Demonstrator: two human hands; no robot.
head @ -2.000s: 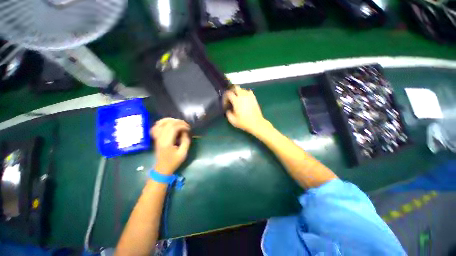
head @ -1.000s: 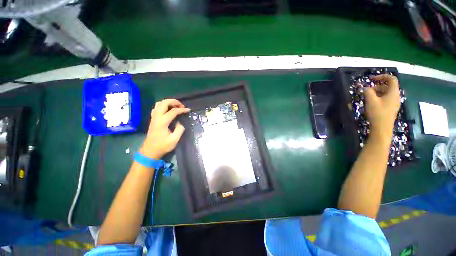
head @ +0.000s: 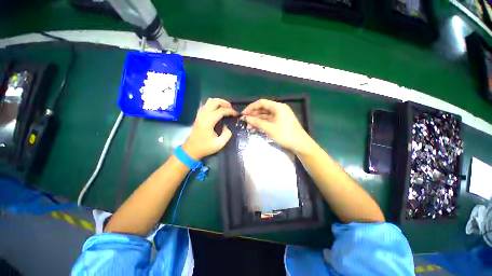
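A black carrier tray (head: 316, 188) lies on the bench in front of me. In it is an open tablet unit (head: 270, 175) with a large shiny silver-white rectangle. My left hand (head: 209, 128) is at the tray's top left corner, its fingertips over the unit's top end. My right hand (head: 274, 123) comes in from the right and its fingertips pinch a tiny dark piece (head: 241, 117) close to the left fingertips. The hands hide most of the unit's top end. Whether the left fingertips hold anything cannot be told.
A black parts box (head: 435, 161) of small glittering pieces stands right, beside a black slab device (head: 381, 141). A blue bin (head: 152, 86) with white pieces is left, near a grey fan arm (head: 141, 19). Another tray (head: 21, 108) and a dark tool (head: 35, 135) lie far left.
My right hand has come from the parts box to the unit's top end, beside my left hand. Earlier, both hands moved the tray onto the bench. The camera view has shifted.
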